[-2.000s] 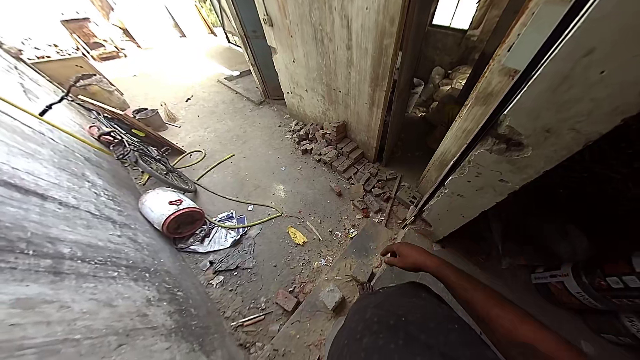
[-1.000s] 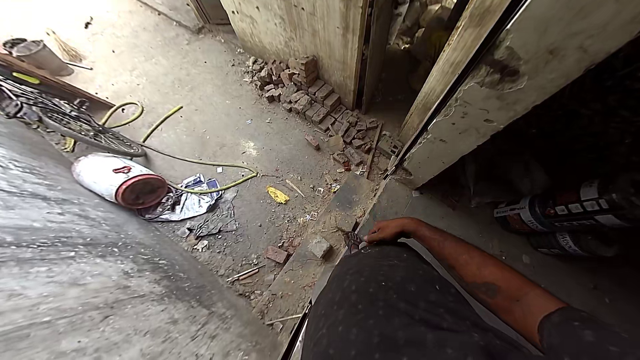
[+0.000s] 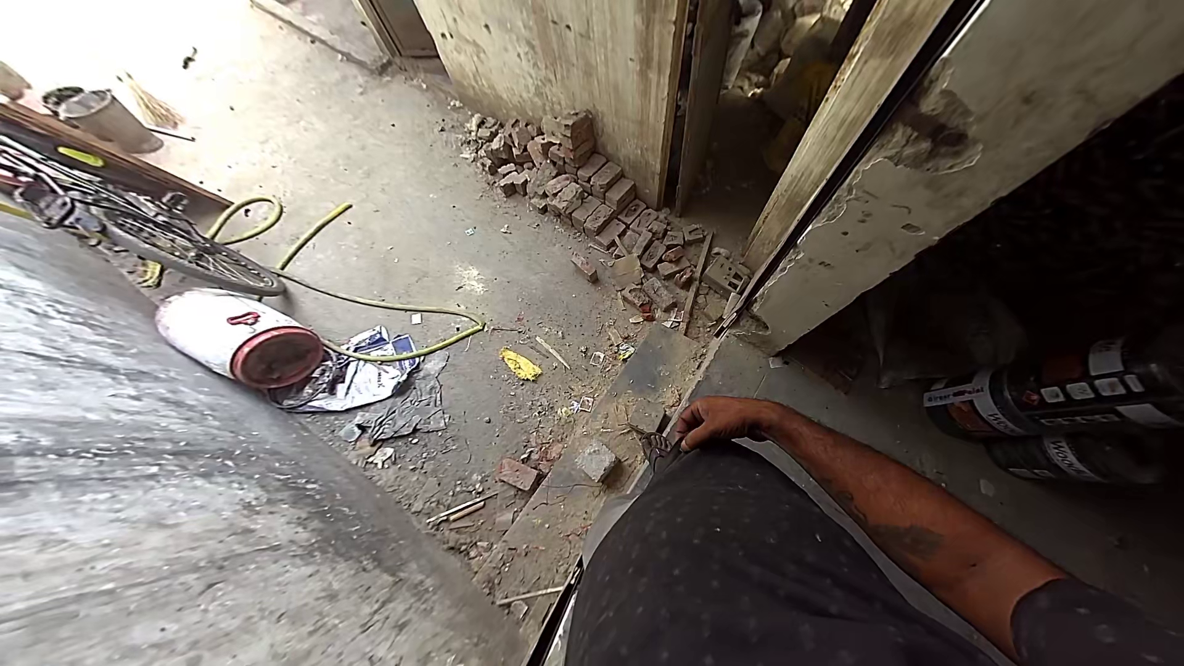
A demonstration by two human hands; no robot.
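My right hand (image 3: 720, 421) hangs low at the centre, its fingers curled beside my dark clothing. It is by the door sill, close to a small tangle of thin dark wire or twigs (image 3: 655, 444); whether it grips any of that cannot be told. My left hand is out of view. Left of the hand, a grey block (image 3: 596, 460) sits on the sill, and a reddish brick piece (image 3: 517, 474) lies farther left. A crumpled yellow wrapper (image 3: 520, 364) rests on the dusty floor.
Bricks (image 3: 592, 199) are heaped along the wall up to a doorway. A white drum (image 3: 240, 338) lies on its side by a plastic sack (image 3: 370, 375). A yellow-green hose (image 3: 398, 305) crosses the floor near a bicycle (image 3: 157, 240). Dark paint containers (image 3: 1064, 398) lie at the right.
My right hand has come down from above the sill to beside my clothing, between the oldest frame and the middle one. The view has tilted down and shifted.
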